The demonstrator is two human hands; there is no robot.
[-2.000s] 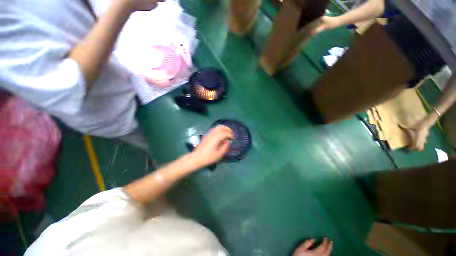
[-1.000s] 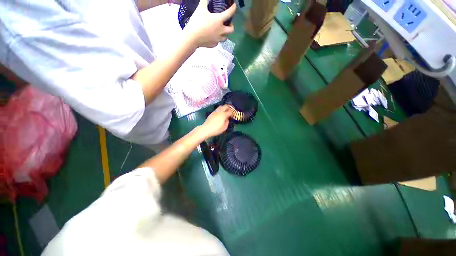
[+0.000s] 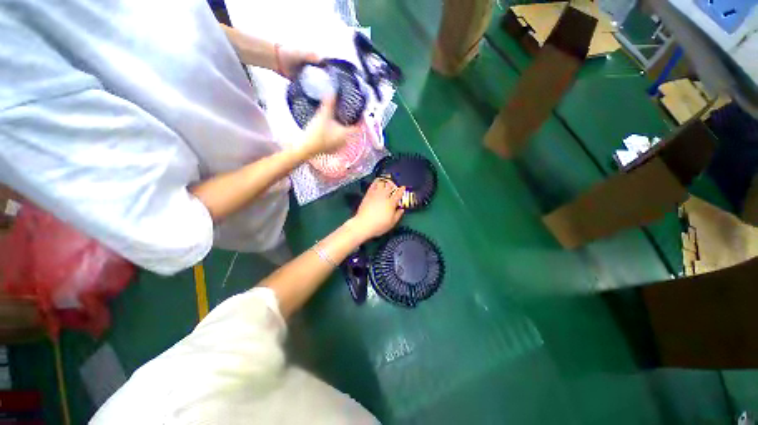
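Note:
My left hand (image 3: 381, 209) reaches in from the lower left, its fingers closed on the near-left rim of a black round fan (image 3: 413, 176). Its fingers partly hide an orange glow there. A second black fan (image 3: 407, 267) lies just nearer to me, its ribbed round face up. Its black base or clip (image 3: 356, 277) lies at its left side. My right hand is not in view.
A co-worker's hands (image 3: 329, 133) hold another black fan (image 3: 349, 91) above a pink fan (image 3: 342, 158) on bubble bags (image 3: 307, 187). Brown cartons (image 3: 540, 98) stand along the right of the green bench (image 3: 499, 307). A white shelf (image 3: 706, 50) overhangs the upper right.
The co-worker has lowered a black fan over the pink one. My left hand stays on the far fan, which both appear slightly lower in view. My right hand, seen two seconds ago, is out of view.

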